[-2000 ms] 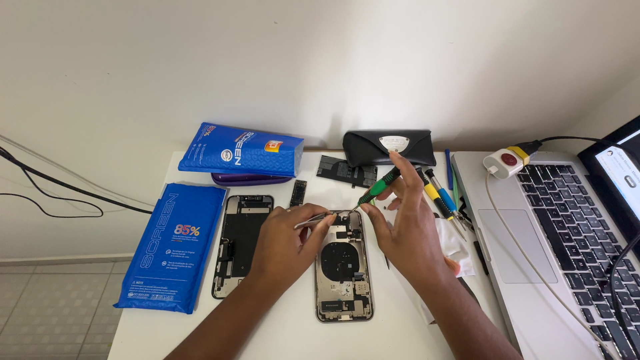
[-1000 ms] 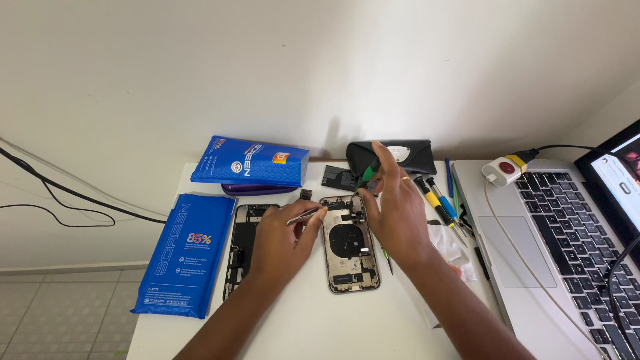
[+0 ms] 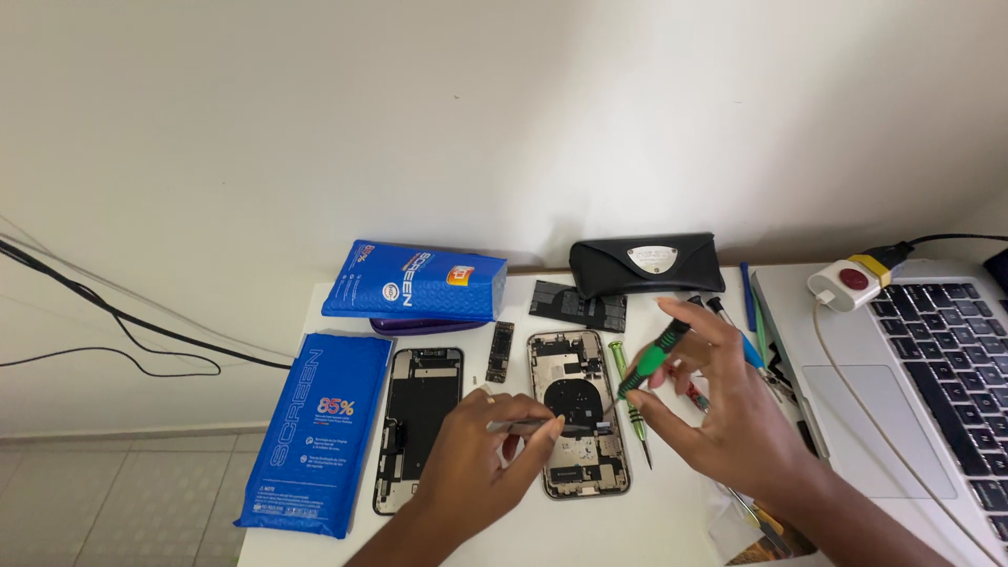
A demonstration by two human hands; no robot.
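An opened smartphone housing (image 3: 583, 472) lies on the white table with its inner parts bare. My left hand (image 3: 492, 457) holds metal tweezers (image 3: 520, 426), whose tips reach over the housing's middle right side. Between the fingers of my right hand (image 3: 720, 402) is a green and black screwdriver (image 3: 654, 358), tilted, its shaft pointing down to the housing's right edge near the tweezer tips. A phone screen assembly (image 3: 425, 394) lies face down at the left, partly behind my left hand. A narrow logic board (image 3: 500, 352) rests between the two phone halves, towards the back.
Blue padded pouches (image 3: 315, 433) (image 3: 421, 279) lie left and at the back. Behind the housing are a black phone battery (image 3: 551, 305) and a black case (image 3: 693, 268). A light green screwdriver (image 3: 635, 417) lies beside the housing. A laptop (image 3: 858, 425) with a plug adapter (image 3: 846, 283) stands right.
Both hands have moved from the housing's top end down to its middle right side, still with tweezers and the green screwdriver. The light green screwdriver now shows clearly. The view has shifted.
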